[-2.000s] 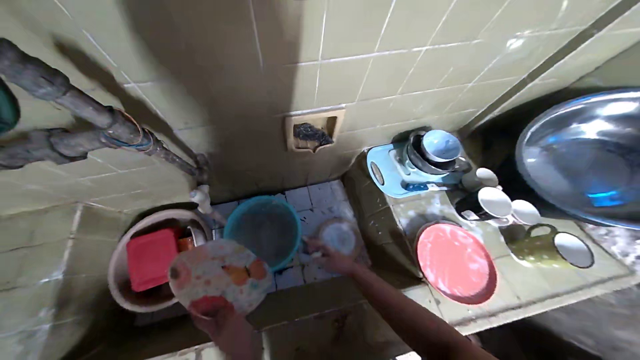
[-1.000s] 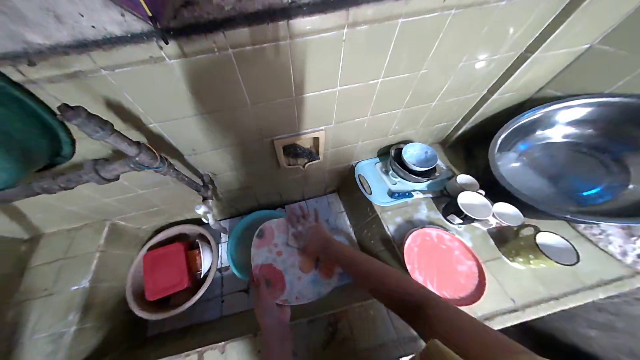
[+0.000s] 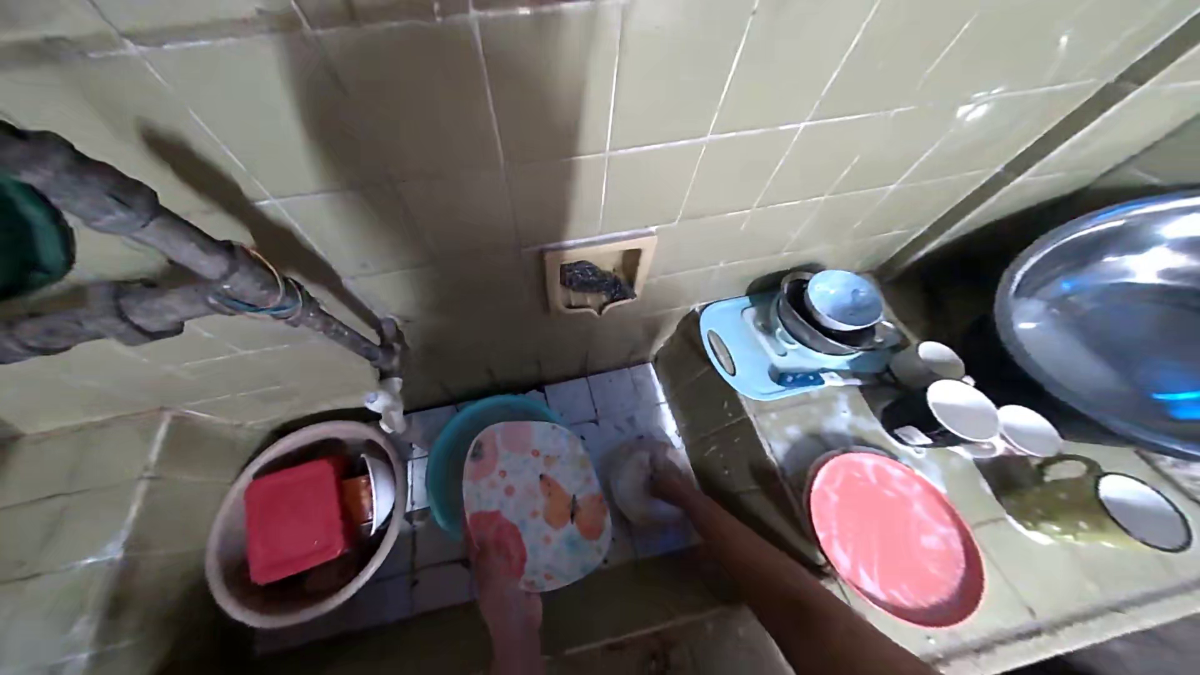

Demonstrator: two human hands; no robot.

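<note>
My left hand (image 3: 502,562) grips the lower left edge of a white plate (image 3: 553,469) with an orange butterfly and flower pattern. The plate is tilted over the right part of a teal basin (image 3: 450,459) on the tiled sink floor. To its right, my right hand (image 3: 667,476) reaches to a pale round dish or bowl (image 3: 633,483) in the sink; its fingers are too dim to show whether they hold something. Left of the teal basin stands a pinkish tub (image 3: 225,572) with a red square container (image 3: 295,520) and a white bowl inside.
A tap (image 3: 386,403) on a grey pipe hangs between tub and basin. The right counter holds a pink plate (image 3: 891,534), several mugs (image 3: 966,410), a light blue cutting board (image 3: 736,352) with stacked bowls (image 3: 844,300), and a large metal basin (image 3: 1116,319). A soap dish (image 3: 600,272) is set in the wall.
My right hand has left the face of the patterned plate, where it lay one second ago, and is now down at the pale dish on the right. My left hand still holds the plate.
</note>
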